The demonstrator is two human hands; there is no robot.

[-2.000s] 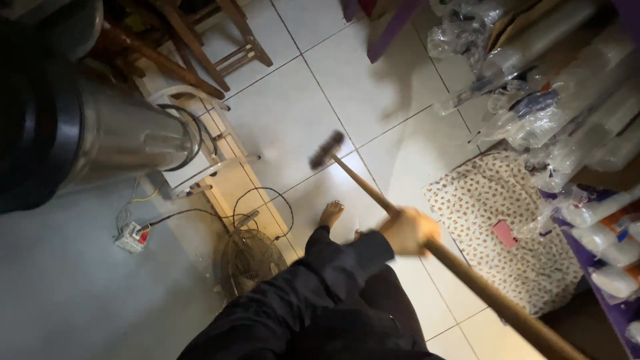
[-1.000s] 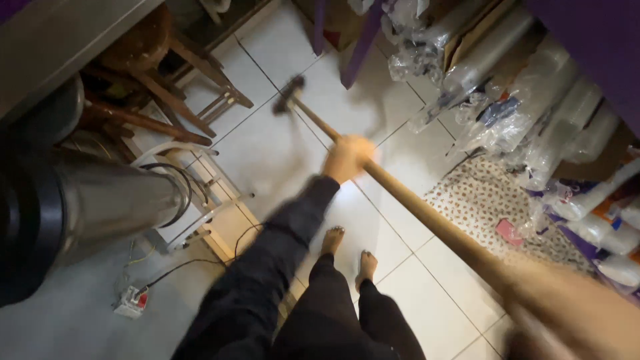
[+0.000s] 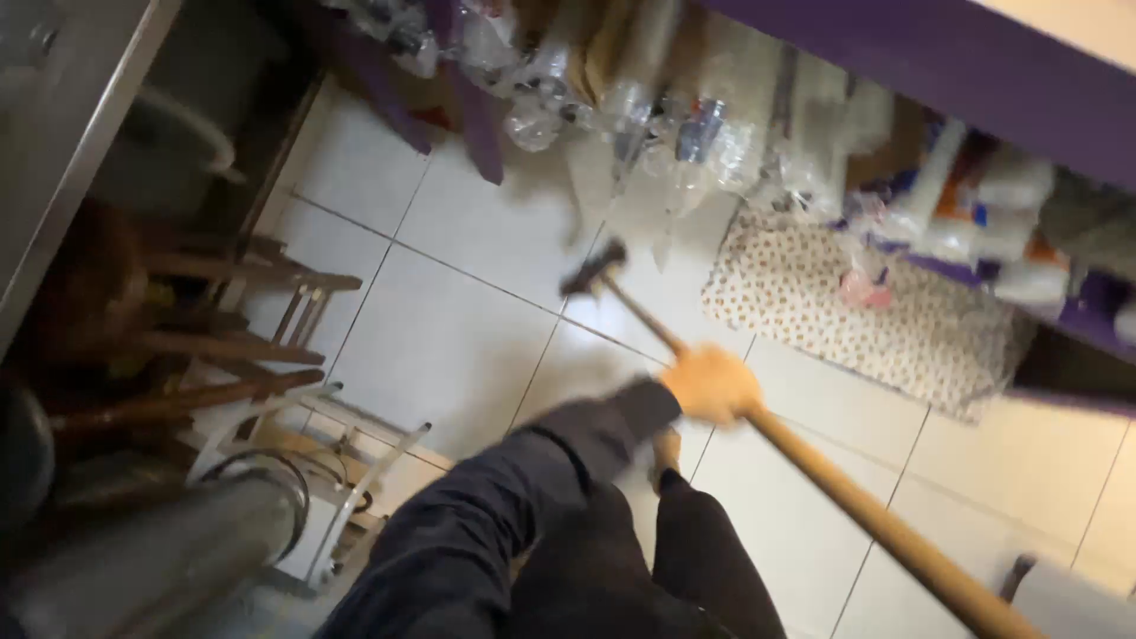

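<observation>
My left hand (image 3: 713,383), in a dark sleeve, is closed around the long wooden handle (image 3: 874,515) of a broom. The dark brush head (image 3: 595,268) is up and left of the hand, at or just above the white tiled floor (image 3: 479,284); contact cannot be told. From the hand, the handle runs down to the lower right and leaves the frame. My right hand is not in view.
Plastic-wrapped rolls (image 3: 737,115) line a purple shelf (image 3: 870,62) along the top and right. A patterned cloth (image 3: 799,284) lies below them. At left are wooden stools (image 3: 257,302), a white metal frame (image 3: 373,479) and a metal cylinder (image 3: 169,550).
The view has turned toward the wrapped rolls. The brush head now lies nearer the patterned cloth. A blurred hand on the lower handle one second ago is out of sight.
</observation>
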